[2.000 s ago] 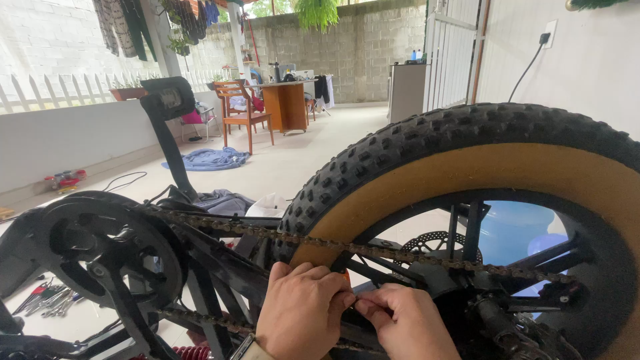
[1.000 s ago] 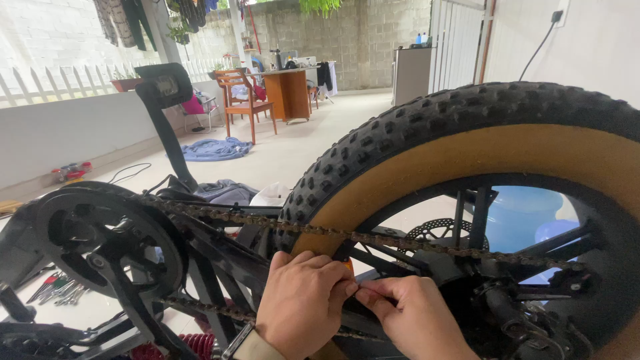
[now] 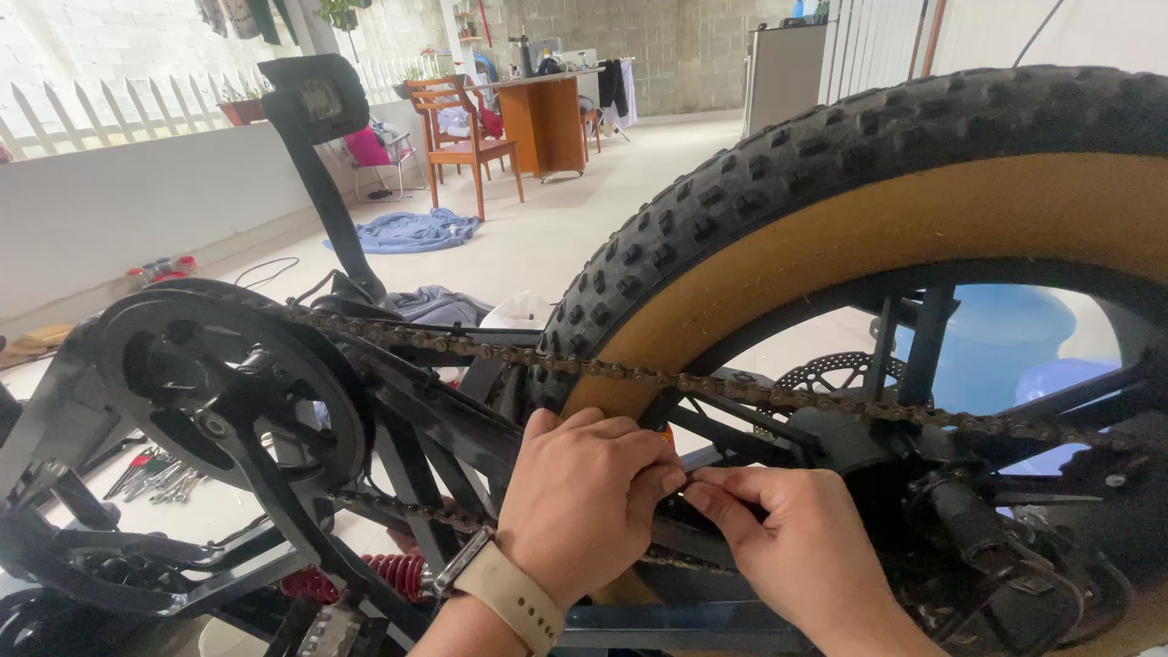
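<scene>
A bicycle with a fat knobby tire (image 3: 675, 210) and a black chainring (image 3: 233, 392) fills the foreground. Its rusty chain (image 3: 639, 374) runs from the chainring back to the rear hub. Below the upper chain run, my left hand (image 3: 593, 502), with a watch on the wrist, pinches something small and dark by the frame. Close beside it, my right hand (image 3: 789, 529) has thumb and index finger together at the same spot. The small part between the fingertips is mostly hidden, so its kind cannot be told. A bit of orange shows behind my left fingers.
A crank arm with a pedal (image 3: 324, 96) stands up at left. Wrenches (image 3: 164, 476) lie on the floor below the chainring. A red coil spring (image 3: 392, 575) is low in the frame. Behind are a blue cloth (image 3: 415, 231), a wooden chair (image 3: 470, 146) and a blue container (image 3: 995, 342).
Both hands stay close together at the same place below the chain. The view has shifted slightly.
</scene>
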